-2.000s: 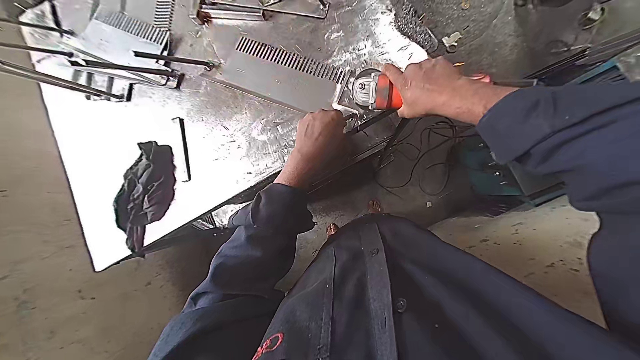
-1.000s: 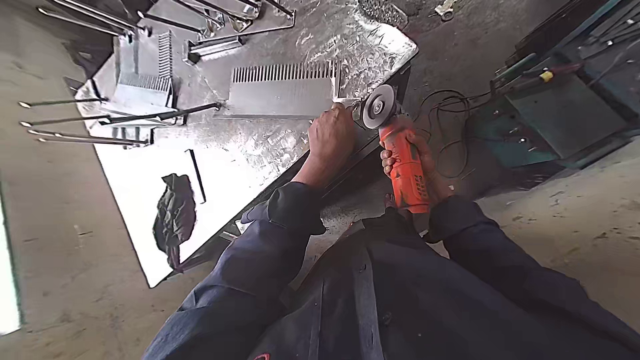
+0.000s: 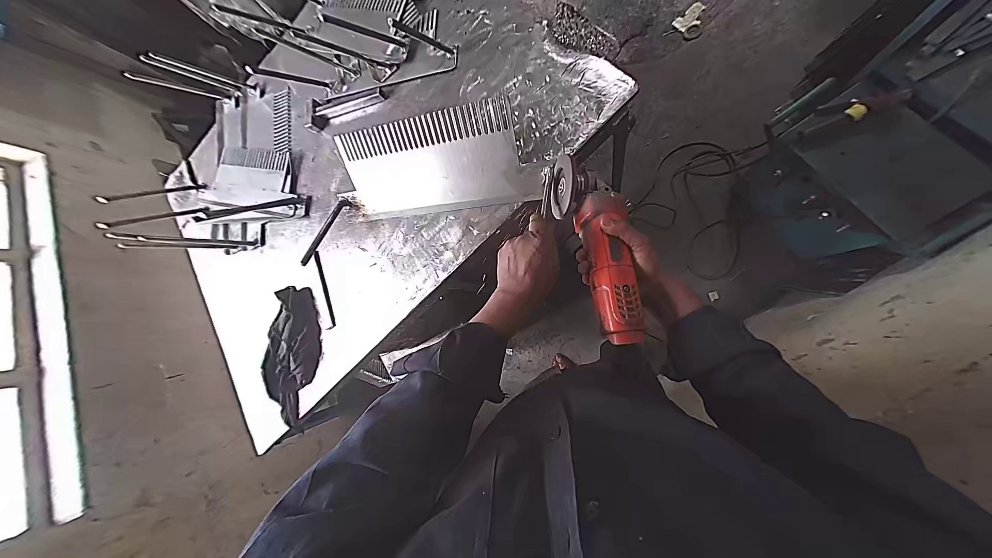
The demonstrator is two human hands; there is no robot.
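My right hand [image 3: 632,248] is closed around the red body of an angle grinder [image 3: 612,271], held beyond the table edge. Its disc [image 3: 567,187] stands upright beside a small metal piece [image 3: 547,192], and whether they touch cannot be told. My left hand [image 3: 529,262] grips that piece by its lower end at the table's edge. Close by on the table lies a slotted, comb-like metal plate [image 3: 446,167]. A few small orange sparks or glints show beside my left hand.
The metal table [image 3: 434,252] bears more slotted plates [image 3: 256,159], thin rods [image 3: 252,208] and a dark crumpled cloth [image 3: 293,349]. Black cable [image 3: 701,155] loops over the floor to the right, near a dark green metal structure [image 3: 891,178]. A window [image 3: 39,333] is at far left.
Since the first frame the grinder has turned from lying sideways over the table corner to its body pointing down toward me. My left hand stays at the table edge. The view has shifted.
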